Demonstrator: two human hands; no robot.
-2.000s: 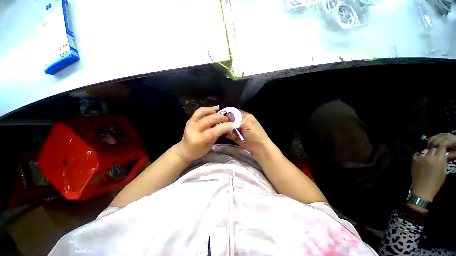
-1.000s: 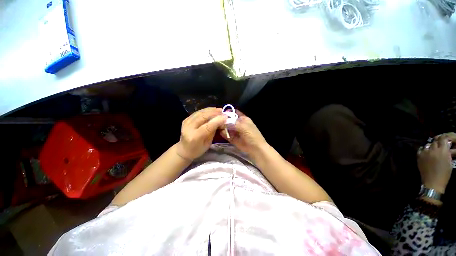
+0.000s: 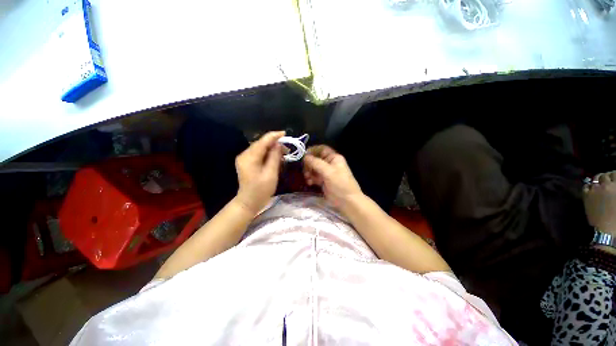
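A small ring of white USB cable [image 3: 293,149] is over my lap, just beyond my shirt front. My left hand [image 3: 260,170] holds its left side between thumb and fingers. My right hand [image 3: 329,173] is at the ring's right side, fingers curled and slightly blurred; whether it grips a cable end cannot be told. A short loop of cord stands out at the ring's upper right. The plugs cannot be made out.
A white bench [image 3: 202,47] crosses ahead, with a yellow strip [image 3: 307,51] at its joint. A blue-and-white box [image 3: 84,57] lies left, a cable pile [image 3: 467,12] right. A red stool [image 3: 108,216] stands lower left. A neighbour's hand [image 3: 601,206] is far right.
My hands have moved apart, and the cable ring now shows more openly between them, held at the left. The neighbour's hand has shifted right, partly out of the picture.
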